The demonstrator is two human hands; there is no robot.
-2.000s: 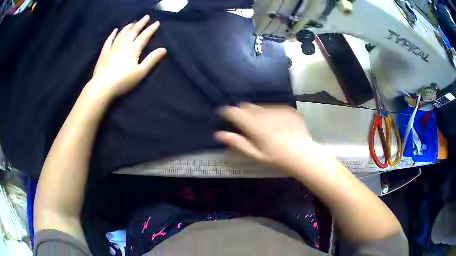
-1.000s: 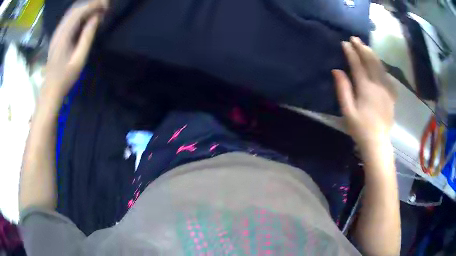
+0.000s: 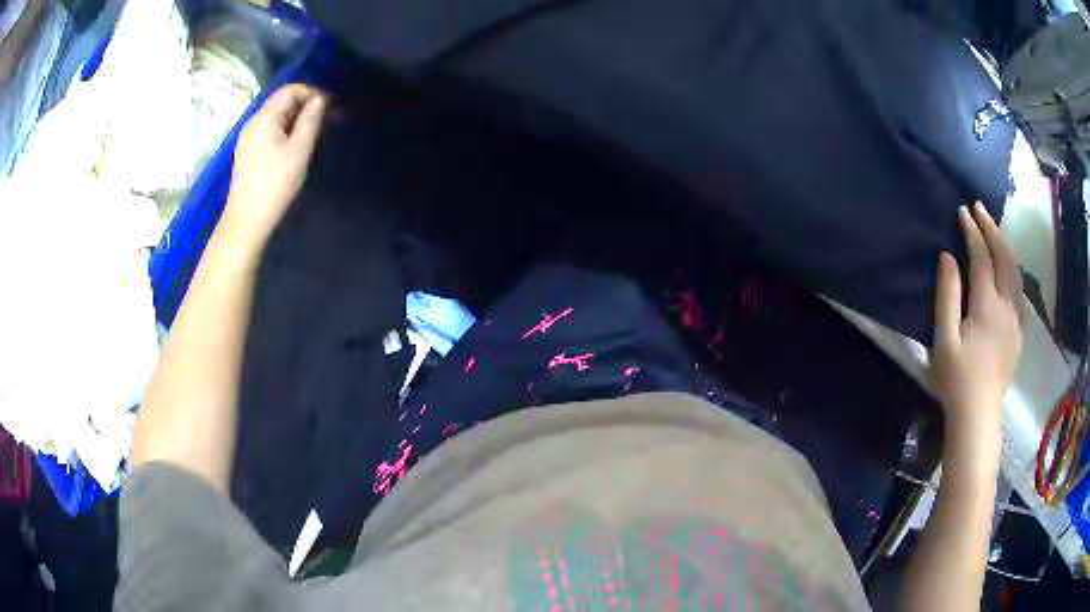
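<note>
A large black cloth panel (image 3: pixel 741 132) lies over the table and hangs down at the left. My left hand (image 3: pixel 277 144) is at the upper left with its fingers pinched together at dark cloth beside the blue basket. The edge that it pinches is hard to see against the dark. My right hand (image 3: pixel 983 311) lies flat on the right end of the panel, near the table's front edge, fingers stretched. Part of the sewing machine (image 3: pixel 1052 90) shows at the upper right.
A blue basket (image 3: pixel 197 239) with white cloth (image 3: pixel 78 275) piled on it stands at the left. Scissors (image 3: pixel 1059 448) with red-orange and yellow handles lie at the right edge. Dark lap cloth with pink marks (image 3: pixel 568 341) and a light blue scrap (image 3: pixel 438 320) are below the table.
The view has swung down and to the left. My left hand has moved from flat on the table cloth to pinching beside the basket. My right hand has moved to the panel's right end.
</note>
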